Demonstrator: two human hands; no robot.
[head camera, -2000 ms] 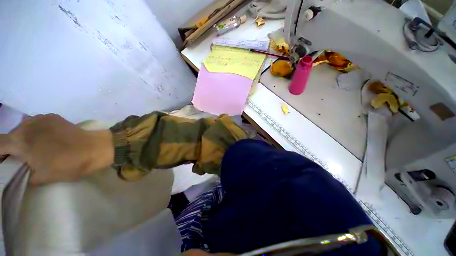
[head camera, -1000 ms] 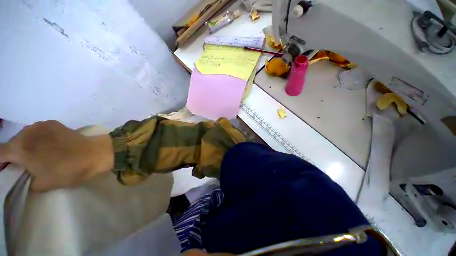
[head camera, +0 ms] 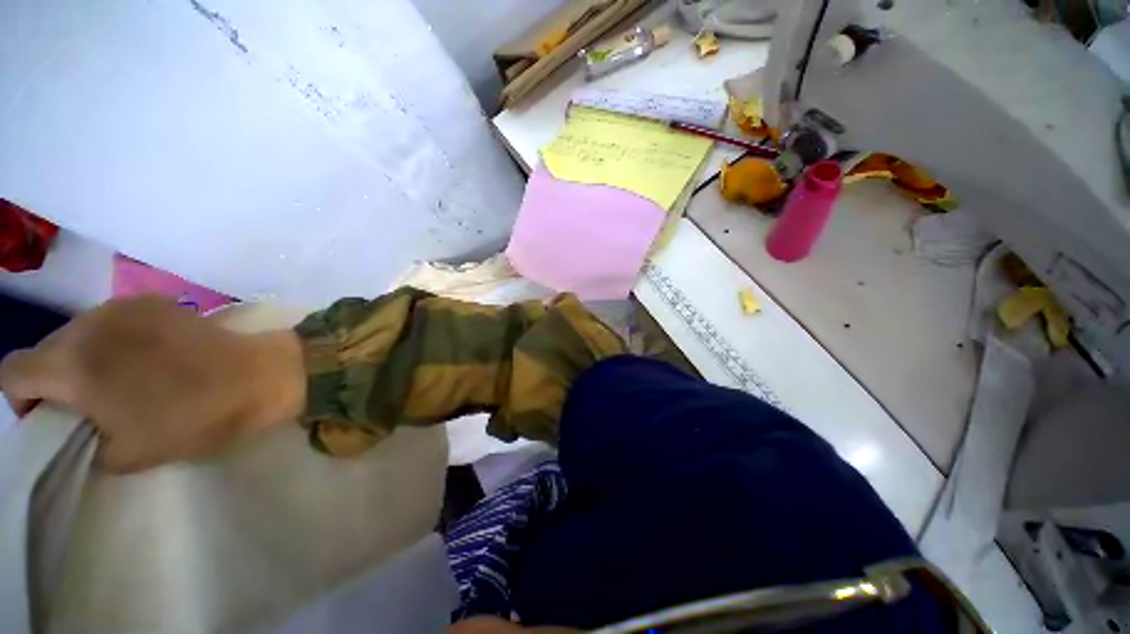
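My right hand (head camera: 174, 378) is at the left of the picture, back of the hand up, with its fingers closed on the edge of a large white to cream cloth (head camera: 248, 533). The cloth is folded under the fingers and hangs down towards the bottom left. The fingertips are partly cut off or hidden. A brown and green sleeve cover runs from my wrist to my navy upper sleeve. My left hand is not in the picture.
A pale wall (head camera: 310, 136) stands behind the hand. Pink cloth (head camera: 167, 282) lies beyond it. On the right, a machine table holds pink paper (head camera: 586, 233), yellow paper (head camera: 620, 151), a pink bottle (head camera: 805, 213), orange peel (head camera: 753, 182) and a grey machine (head camera: 954, 99).
The view has shifted slightly, so the table things sit further right, and red and pink cloth now show at the left. My right hand keeps its hold on the cloth.
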